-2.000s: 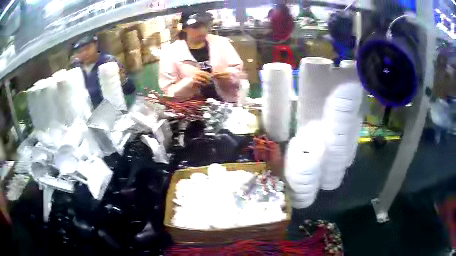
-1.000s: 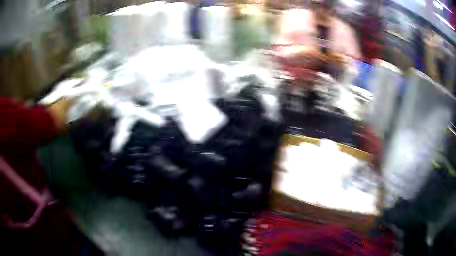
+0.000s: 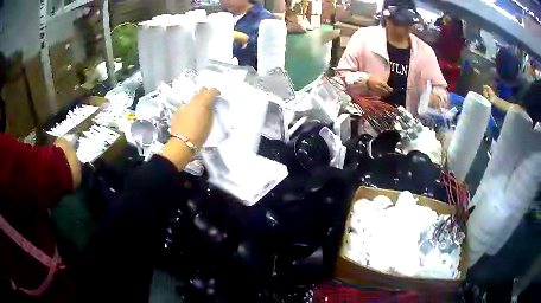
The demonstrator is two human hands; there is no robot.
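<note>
My left hand, with a bracelet and a black sleeve, reaches in from the lower left. Its bent fingers touch the heap of angular white plastic housings; whether they grip one cannot be told. Glossy black plastic shells lie heaped below and right of the housings. A brown carton at the lower right holds small round white plastic parts. My right hand is not in view.
A person in dark red is close at left, one hand by a carton of narrow white sticks. Tall white stacked cups stand right and others at back. A person in pink faces me. Red wire leads lie between.
The view has swung left, so the carton and heaps sit further right. My left hand and black sleeve have come into view at the white housings.
</note>
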